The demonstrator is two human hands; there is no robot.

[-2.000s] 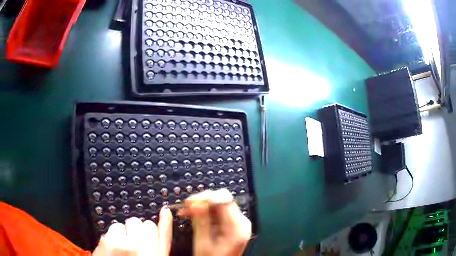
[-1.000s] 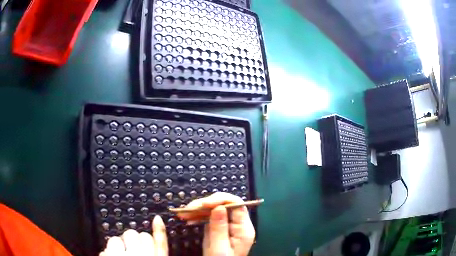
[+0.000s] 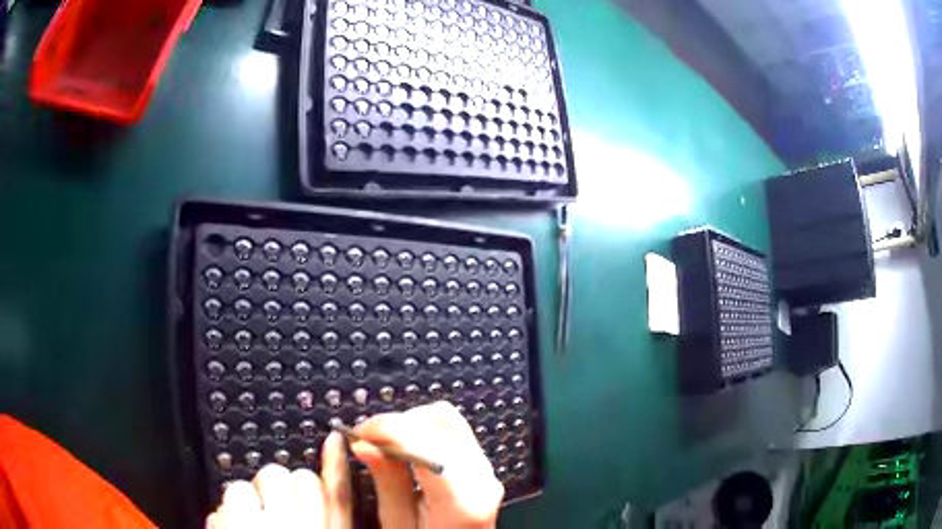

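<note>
The black working tray (image 3: 356, 218) lies nearest me, with small shiny round components (image 3: 383, 311) in rows of pockets. My right hand (image 3: 434, 465) is over its lower part and holds a thin tan stick (image 3: 408, 456) between thumb and fingers, its tip near a pocket in the middle. My left hand (image 3: 279, 500) is at the tray's lower edge, cut off by the bottom of the picture. Its index finger points up beside the stick's tip. Whether it holds anything cannot be told. The top-left pocket and one mid-tray pocket hold no component.
A second component tray (image 3: 439, 193) lies beyond, with some rows emptier. Silver tweezers (image 3: 563, 279) lie right of the trays. An orange-red bin (image 3: 108, 62) is upper left. A white slip (image 3: 662, 293), a black tray stack (image 3: 699, 310) and a large dark block (image 3: 823, 232) are at right.
The stick has turned from nearly level to slanting down to the right, and my right hand has closed in towards my left index finger. The view has shifted slightly.
</note>
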